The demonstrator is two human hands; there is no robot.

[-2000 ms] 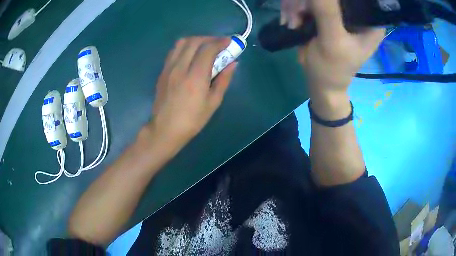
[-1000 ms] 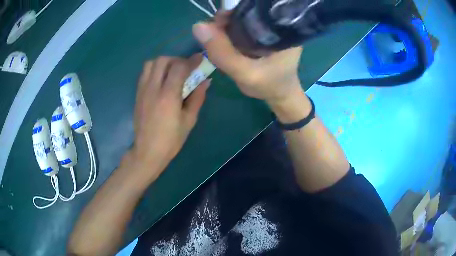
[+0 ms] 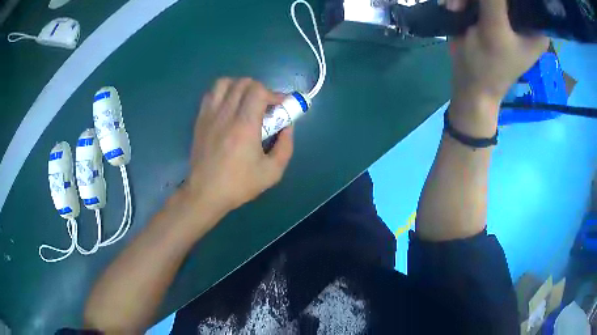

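Observation:
My left hand (image 3: 239, 141) holds a white oblong housing unit (image 3: 286, 114) with blue bands against the green work surface. Its white cord (image 3: 320, 59) loops up and away from its far end. My right hand (image 3: 491, 49) is at the upper right, partly cut off by the top edge, gripping the black electric screwdriver (image 3: 435, 19). The tool lies roughly level, its front end over the silver and black screw feeder (image 3: 370, 14). The bit tip cannot be made out.
Three white units (image 3: 90, 169) with looped cords lie at the left. Another white unit (image 3: 60, 33) lies beyond the long white stripe (image 3: 85, 62). A black cable runs right, past a blue stool (image 3: 546, 85). Cardboard (image 3: 546, 298) is at the lower right.
My right hand and the screwdriver have moved from over the held unit to the right, to the feeder. The feeder has come into view. My left hand still holds the unit.

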